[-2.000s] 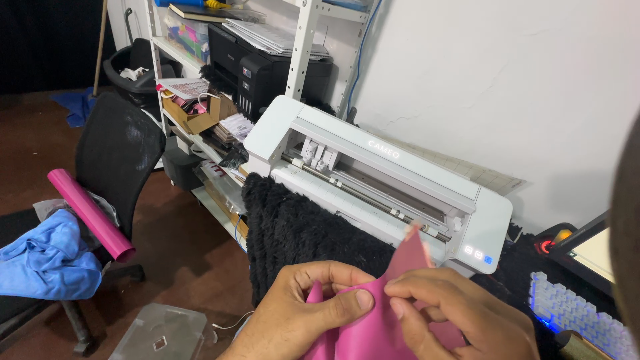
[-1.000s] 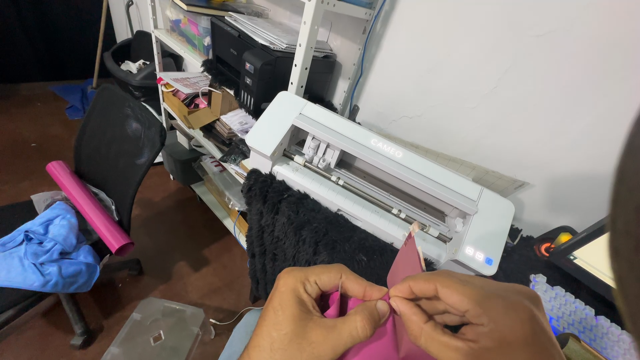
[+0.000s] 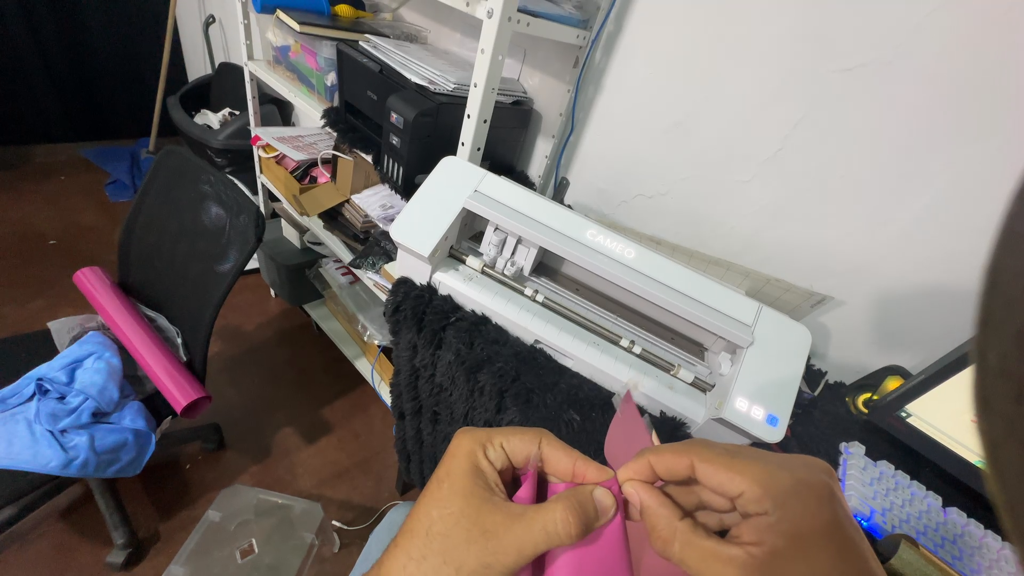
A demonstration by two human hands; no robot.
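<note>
A pink vinyl sheet (image 3: pixel 588 552) is held up at the bottom centre, with a duller pink backing side showing in a pointed flap (image 3: pixel 628 436) above the fingers. My left hand (image 3: pixel 512 500) pinches the sheet's edge between thumb and forefinger. Close against it, the fingertips of my right hand (image 3: pixel 720 504) pinch the same edge. Both palms hide much of the sheet. Behind the hands, a white Cameo cutting plotter (image 3: pixel 608 280) rests with its lights on beside a black shaggy cloth (image 3: pixel 472 376).
At left, a black office chair (image 3: pixel 188 240) carries a pink vinyl roll (image 3: pixel 140 340) and a blue cloth (image 3: pixel 72 408). A white metal shelf (image 3: pixel 484 88) holds a black printer (image 3: pixel 432 120) and boxes. A lit keyboard (image 3: pixel 920 504) and a screen (image 3: pixel 944 408) stand at right. A clear plastic case (image 3: pixel 248 532) lies low.
Two seconds ago the fingertips were farther apart on the pink sheet; now they pinch its edge close together. The sheet is folded differently between them.
</note>
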